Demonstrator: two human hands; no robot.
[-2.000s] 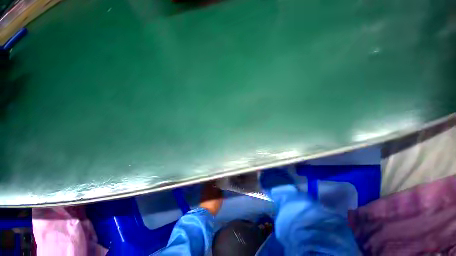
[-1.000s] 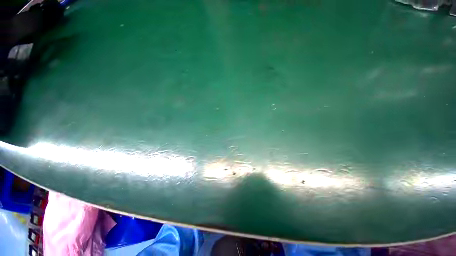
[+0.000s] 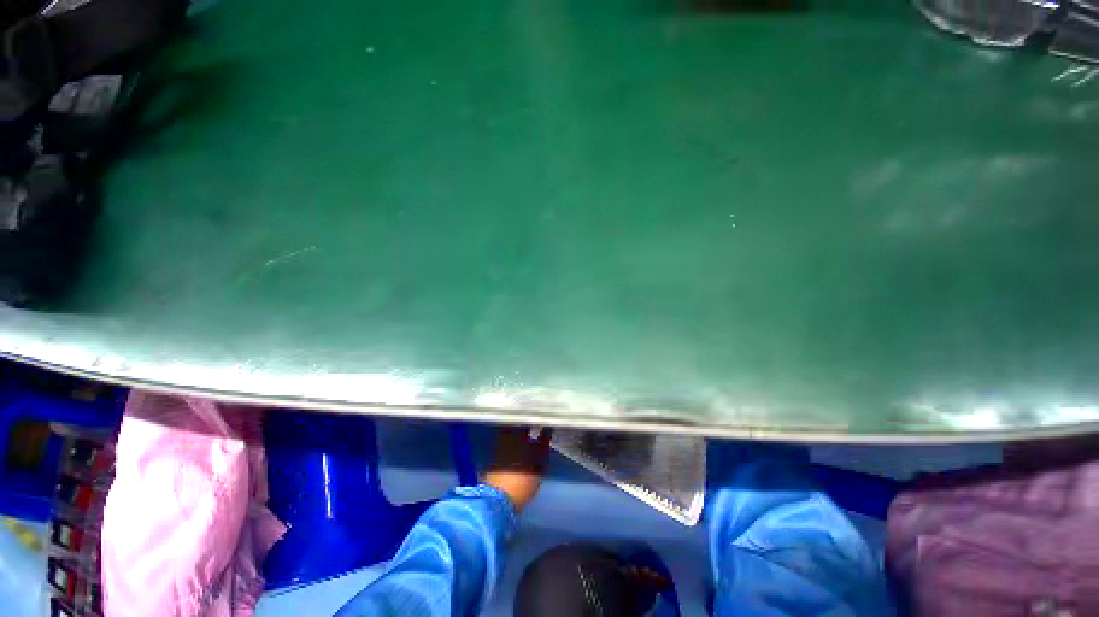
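Note:
The green bench top (image 3: pixel 542 229) fills most of the view. Below its front edge, my left hand (image 3: pixel 518 468) comes out of a blue sleeve, small and blurred, with its fingers cut off by the bench edge. A clear, grey-looking sheet or tray with a ridged edge (image 3: pixel 657 472) shows just right of that hand, partly under the bench. I cannot tell whether the hand grips it. A second blue sleeve (image 3: pixel 783 530) is on the right; its hand is hidden under the bench edge.
Dark objects (image 3: pixel 60 145) lie at the bench's left end. Clear plastic trays (image 3: pixel 994 18) are at the top right. Below the edge are a pink cloth (image 3: pixel 175 512), a blue stool (image 3: pixel 319 494), a purple-pink cloth (image 3: pixel 1000 542) and a dark rounded object (image 3: pixel 579 585).
The view has tilted and shifted, so more shows below the bench edge than one second ago. The left hand and the clear sheet are visible again, and more of the sheet shows than two seconds ago.

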